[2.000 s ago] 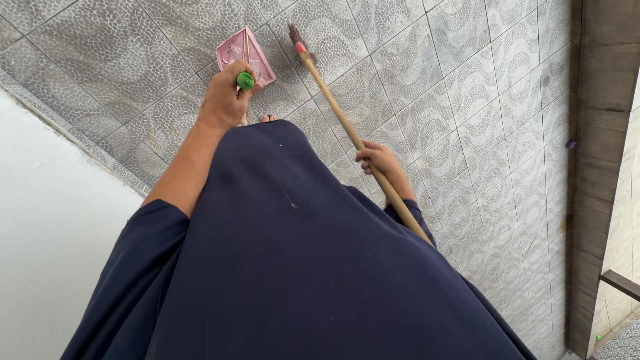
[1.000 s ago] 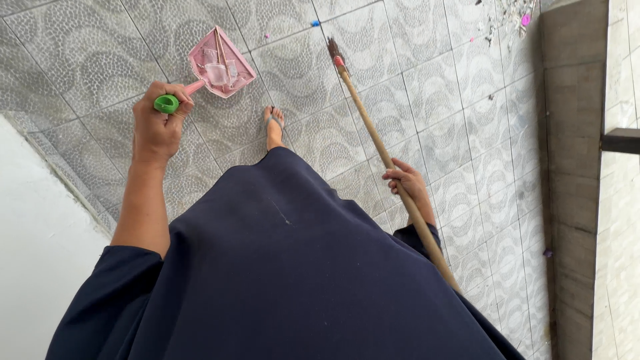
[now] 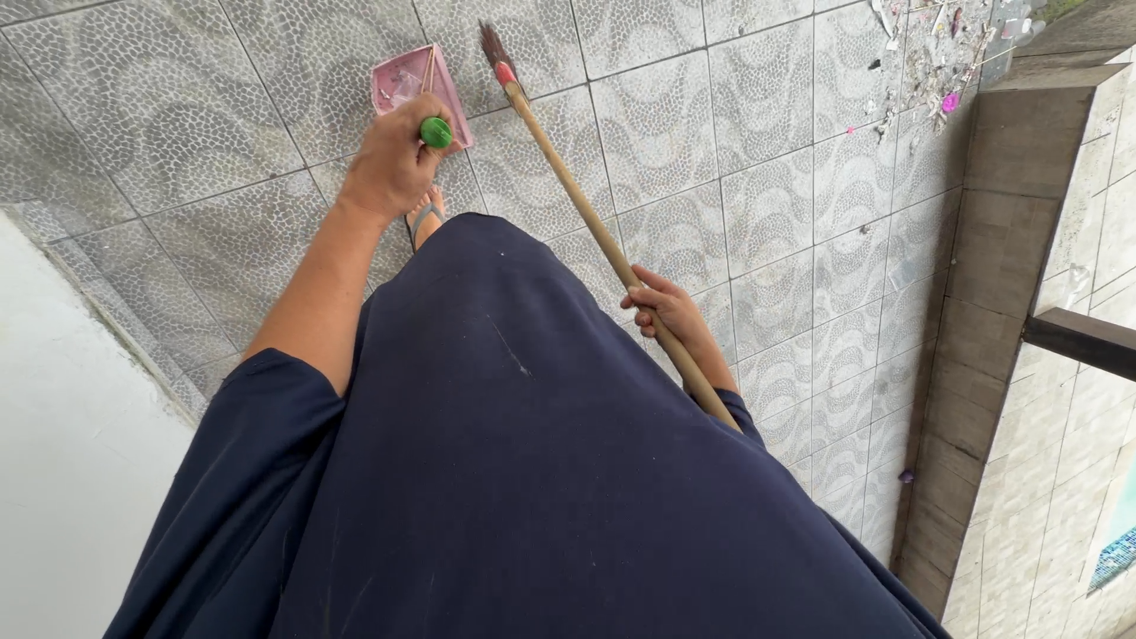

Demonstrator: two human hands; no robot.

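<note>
My left hand (image 3: 399, 164) is closed around the green-ended handle of a pink dustpan (image 3: 451, 106). Inside the pan lie thin sticks and bits of litter; my hand hides part of it. My right hand (image 3: 666, 311) grips the long wooden handle of a broom (image 3: 577, 200), which runs from beside my dark blue garment up to the floor ahead. The broom's dark bristles (image 3: 494, 46), with a red band below them, are just right of the dustpan, apart from it.
Patterned grey tiles (image 3: 657, 124) cover the floor. Scattered litter (image 3: 941, 62) lies at the upper right beside a low tiled ledge (image 3: 994, 266). A white wall (image 3: 80, 444) stands at the left. My sandalled foot (image 3: 428, 213) shows below the dustpan.
My left hand and the dustpan have moved right, closer to the broom's head, since one second ago. The blue bit seen near the bristles then is out of sight. Both hands keep their holds.
</note>
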